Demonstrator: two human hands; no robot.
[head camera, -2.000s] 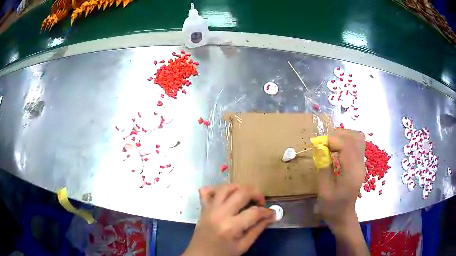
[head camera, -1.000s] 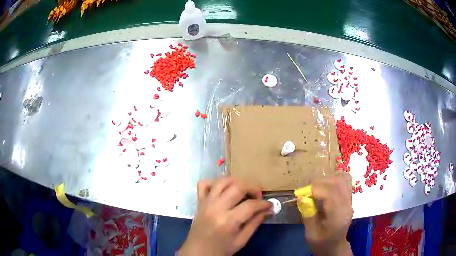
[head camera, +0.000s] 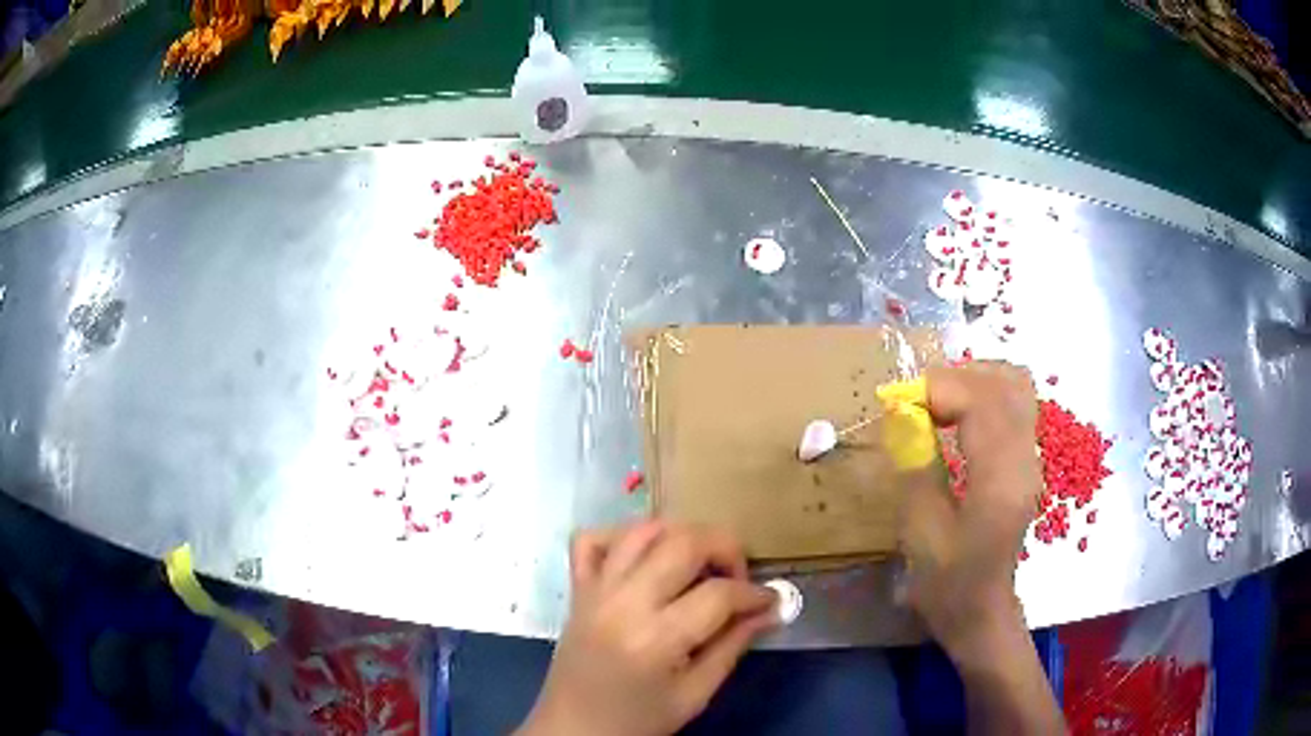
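Observation:
My left hand (head camera: 661, 618) holds a white disc (head camera: 784, 601) by its left side at the table's front edge, below the cardboard pad (head camera: 748, 496). My right hand (head camera: 978, 489), with yellow finger cots (head camera: 907, 424) on its thumb and forefinger, pinches a thin pick (head camera: 858, 427). The pick's tip is at the white lump (head camera: 817, 440) on the pad. The right hand is partly blurred and covers the pad's right edge. I cannot tell whether the disc bears a red piece.
Red pieces lie in a heap (head camera: 493, 220) at back left and another (head camera: 1070, 457) at right. Discs with red pieces (head camera: 1198, 449) lie far right. A glue bottle (head camera: 551, 95) stands at the back edge. A spare thin stick (head camera: 838, 216) and one disc (head camera: 765, 256) lie beyond the pad.
My right hand moved from the pad's right side down to the disc, then back up to the white lump. My left hand has kept hold of a disc at the front edge.

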